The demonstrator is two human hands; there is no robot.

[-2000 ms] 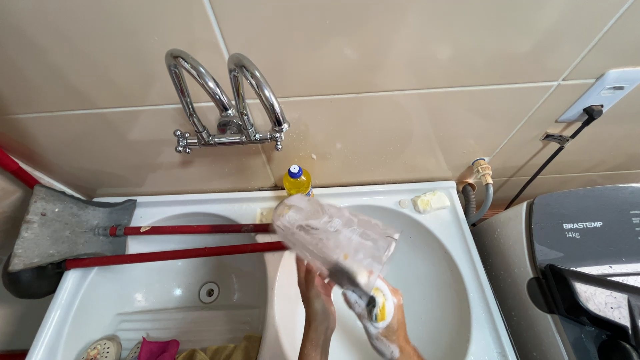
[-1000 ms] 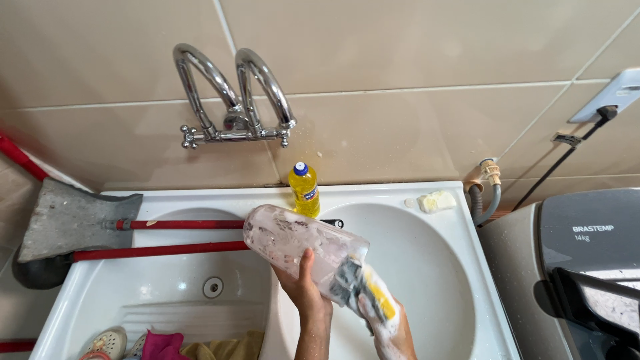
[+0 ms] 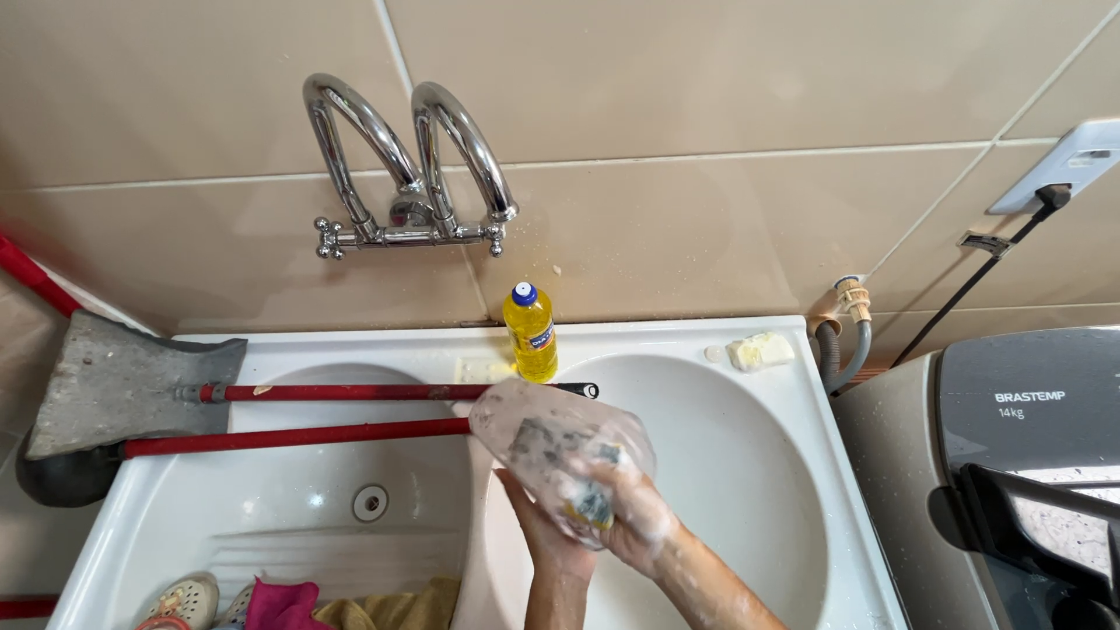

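A clear plastic container (image 3: 525, 411), whitish with suds, is held over the right basin in the head view. My left hand (image 3: 551, 534) supports it from below and the left side. The soapy right hand (image 3: 634, 516) is at the container's right end, with a yellow and dark sponge (image 3: 591, 507) at its fingers, seen partly through suds or the clear wall. Whether the sponge is inside the container or against its outside, I cannot tell. Behind, a bottle of yellow dish soap (image 3: 531, 337) stands on the sink's back ledge.
Two red handles (image 3: 332, 392) lie across the left basin, one joined to a grey dustpan (image 3: 131, 385). A chrome double faucet (image 3: 411, 210) is on the wall. A soap bar (image 3: 761, 351) rests on the ledge. Shoes (image 3: 188, 599) and cloths (image 3: 284, 604) lie lower left; a washing machine (image 3: 1032, 376) stands right.
The right hand and sponge have moved from beyond the container's lower right end to overlapping its body. The container has turned, and my left hand has shifted from its front side to beneath it.
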